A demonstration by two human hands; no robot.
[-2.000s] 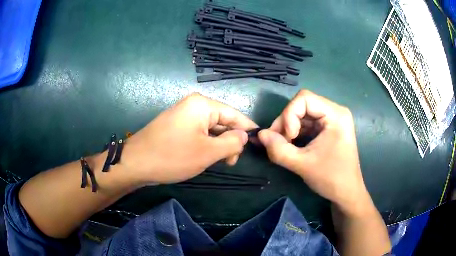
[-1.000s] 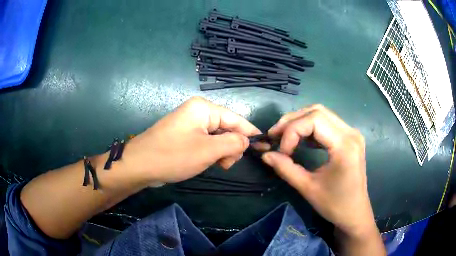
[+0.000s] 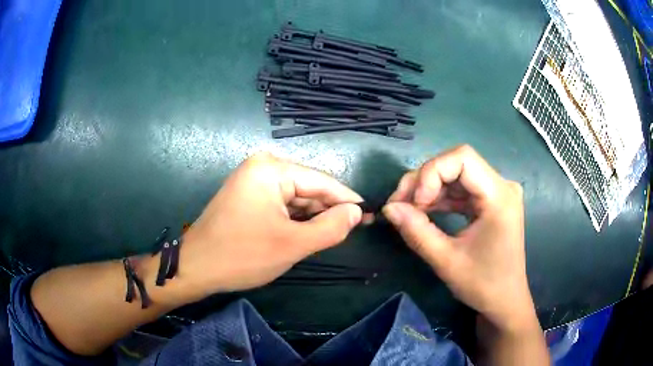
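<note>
My left hand (image 3: pixel 286 214) and my right hand (image 3: pixel 451 221) meet fingertip to fingertip in front of me. My left thumb and finger pinch a small black piece (image 3: pixel 368 209), mostly hidden. My right thumb and finger pinch at its right end; what they hold there is too small to tell. Several short black strips (image 3: pixel 169 261) lie on my left wrist. A loose pile of black rods (image 3: pixel 344 86) lies beyond my hands. A few thin black rods (image 3: pixel 333 274) lie below my hands, partly hidden by my left hand.
A blue tray (image 3: pixel 25 71) is cut off at the upper left. A white ladder-like sheet (image 3: pixel 562 129) with a brown-orange strip and shiny film lies at the right. Everything rests on a dark green mat (image 3: pixel 143 164). Blue denim-like clothing shows at the bottom.
My right fingers were opened wider around the dark piece a second ago and are now pinched close together at its end. The view has shifted slightly.
</note>
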